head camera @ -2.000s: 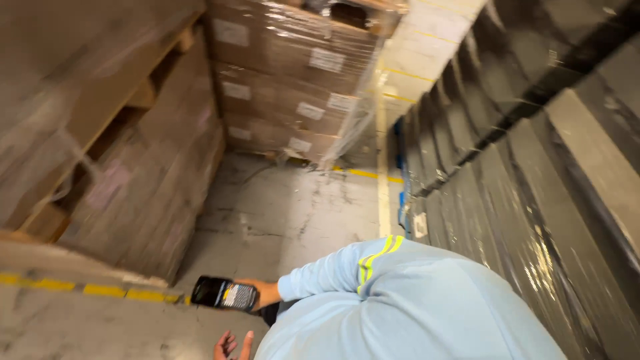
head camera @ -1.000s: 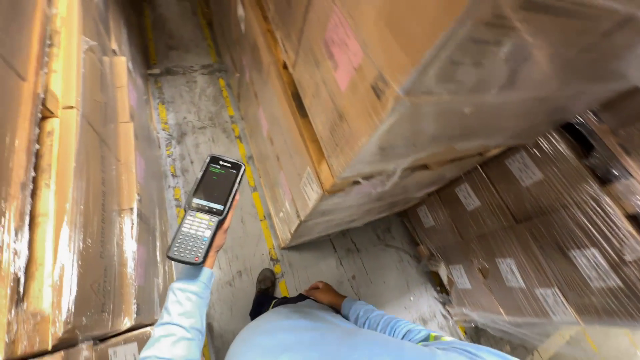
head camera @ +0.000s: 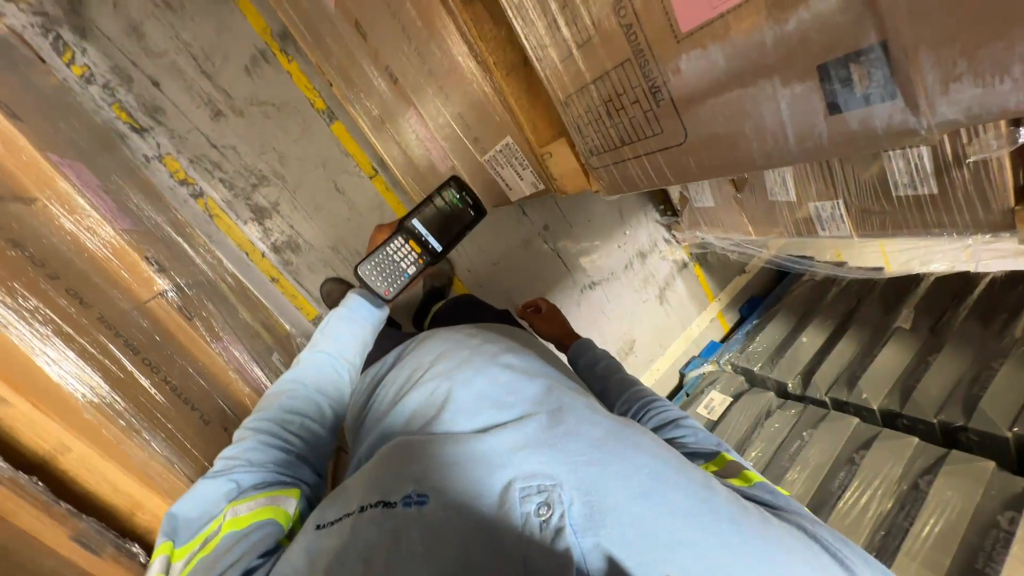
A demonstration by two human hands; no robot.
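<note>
My left hand [head camera: 384, 236] is shut on a black handheld mobile computer [head camera: 421, 238] with a lit screen and a keypad, tilted in front of my body above my shoes. Most of that hand is hidden under the device. My right hand [head camera: 550, 320] hangs beside my dark trousers with its fingers loosely curled, and no object shows in it. Beyond the device stands a film-wrapped carton stack, whose white label [head camera: 513, 169] bears printed writing and codes.
Wrapped cartons [head camera: 104, 296] line the left side. More cartons [head camera: 640, 88] on a wooden pallet are at the upper right. Grey film-wrapped goods [head camera: 888, 416] stand at the lower right, by a blue pallet edge [head camera: 704, 356]. Yellow lines [head camera: 352, 148] mark the worn concrete floor.
The view has turned a lot. My left hand keeps hold of the mobile computer, which is now closer to my body's middle. My right hand has moved away from my waist.
</note>
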